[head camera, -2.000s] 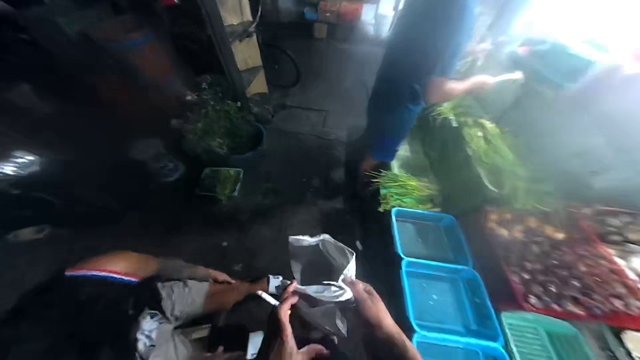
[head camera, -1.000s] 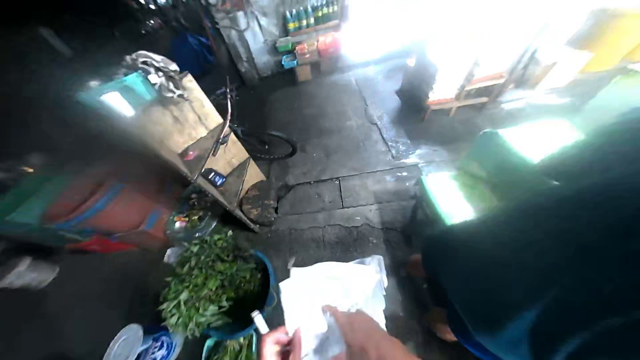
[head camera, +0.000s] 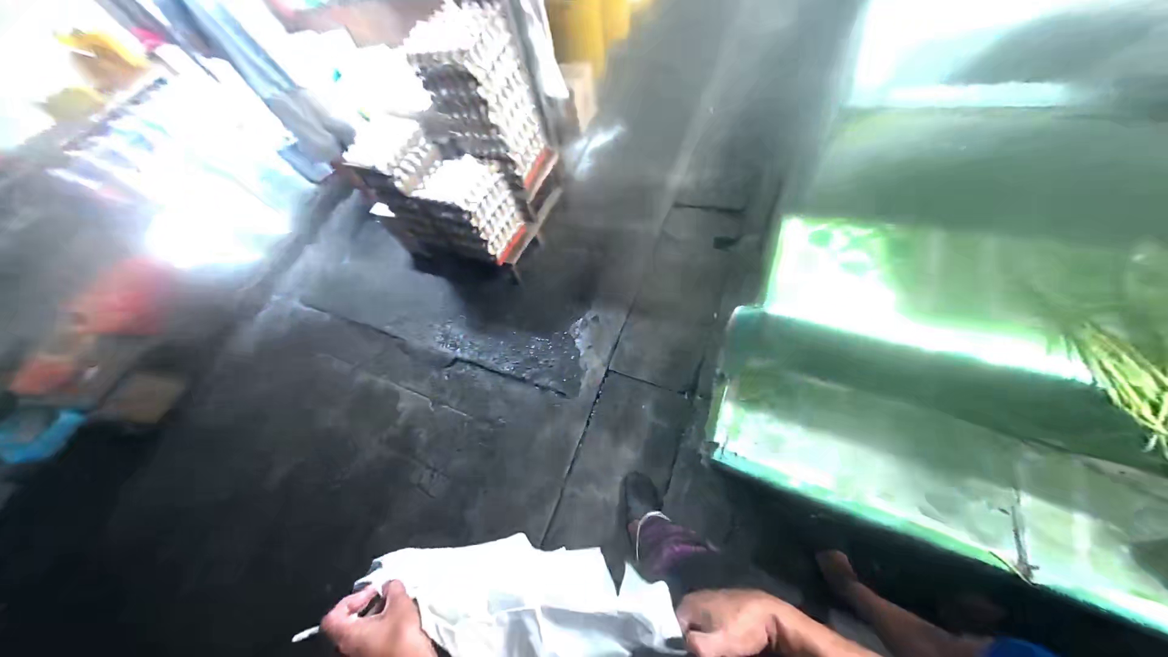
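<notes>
At the bottom of the head view, a white plastic bag (head camera: 538, 593) is spread between my two hands. My left hand (head camera: 381, 625) pinches its left side, and a thin white stick, perhaps a cigarette (head camera: 306, 633), pokes out from the same fingers. My right hand (head camera: 730, 622) grips the bag's right edge, knuckles up. The lower part of the bag is cut off by the frame edge.
A green-topped stall table (head camera: 849, 438) with leafy stalks (head camera: 1127, 374) stands at right. Stacked egg trays (head camera: 474, 196) rest ahead on a low stand. A person's shod foot (head camera: 641, 497) and another person's bare foot (head camera: 838, 566) are near. The dark paved floor (head camera: 511, 438) has cracks.
The view has swung far to the right, bringing in the egg trays and green table. The white bag stays in both hands and is now stretched out wider between them.
</notes>
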